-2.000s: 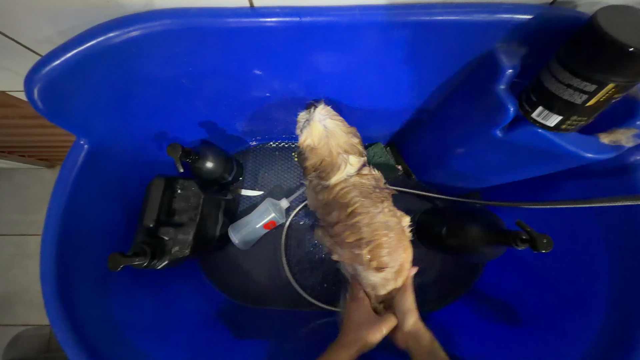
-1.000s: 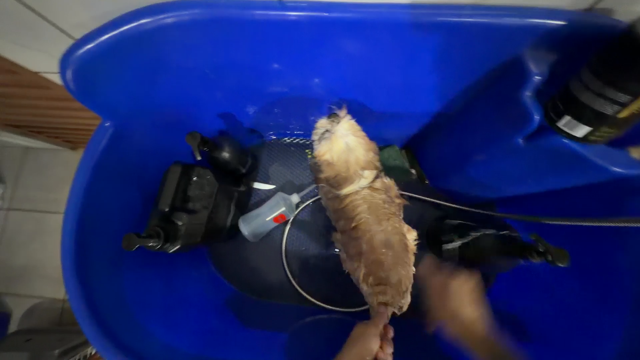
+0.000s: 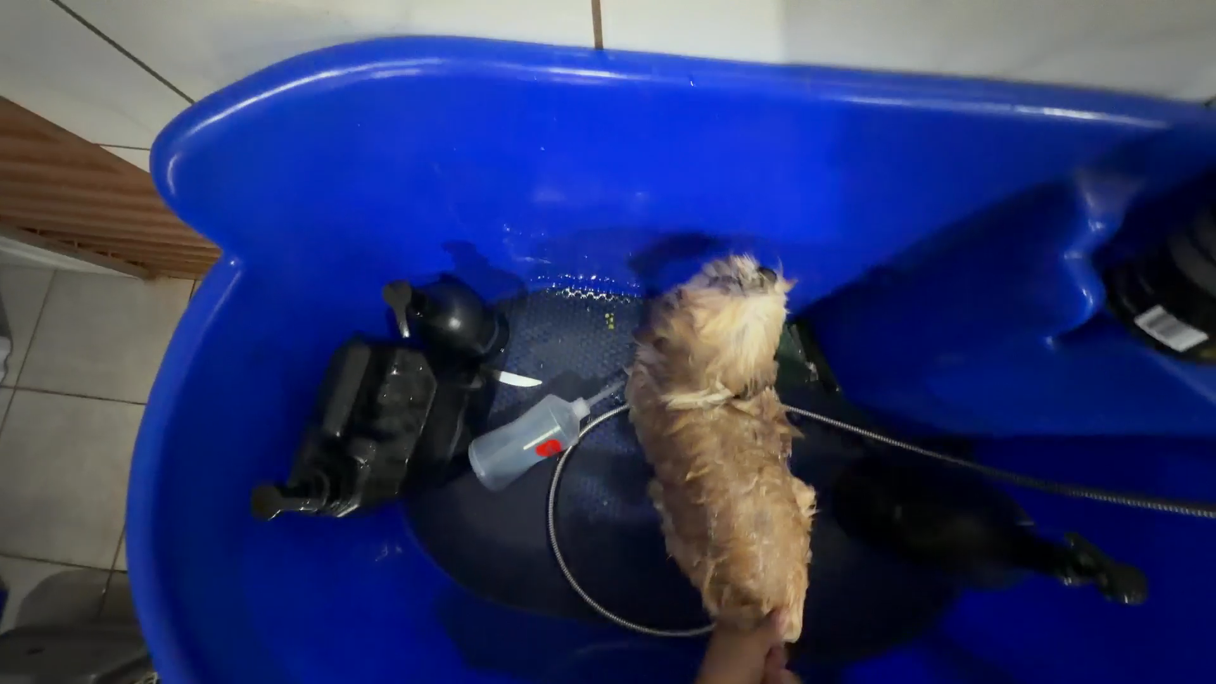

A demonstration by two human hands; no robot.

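Observation:
A wet, light-brown dog (image 3: 731,475) stands in a blue plastic tub (image 3: 570,142), its head toward the back wall and its rump toward me. My left hand (image 3: 746,651) is at the bottom edge of the view, closed around the base of the dog's tail. My right hand is out of view. Left of the dog, a translucent squeeze bottle (image 3: 522,445) with a red mark lies on the dark textured mat (image 3: 570,342). A metal shower hose (image 3: 560,541) curves around beneath the dog and runs off to the right.
Black pump bottles stand or lie at the left, one round (image 3: 461,318), one boxy (image 3: 366,418). Another black pump bottle (image 3: 950,522) lies right of the dog. A black container (image 3: 1173,285) sits at the tub's right ledge. A dark green object (image 3: 798,356) shows behind the dog.
Both hands were at the dog's rear two seconds ago. My right hand moved off to the right and has left the view; my left hand stays at the tail. The dog's head has turned rightward.

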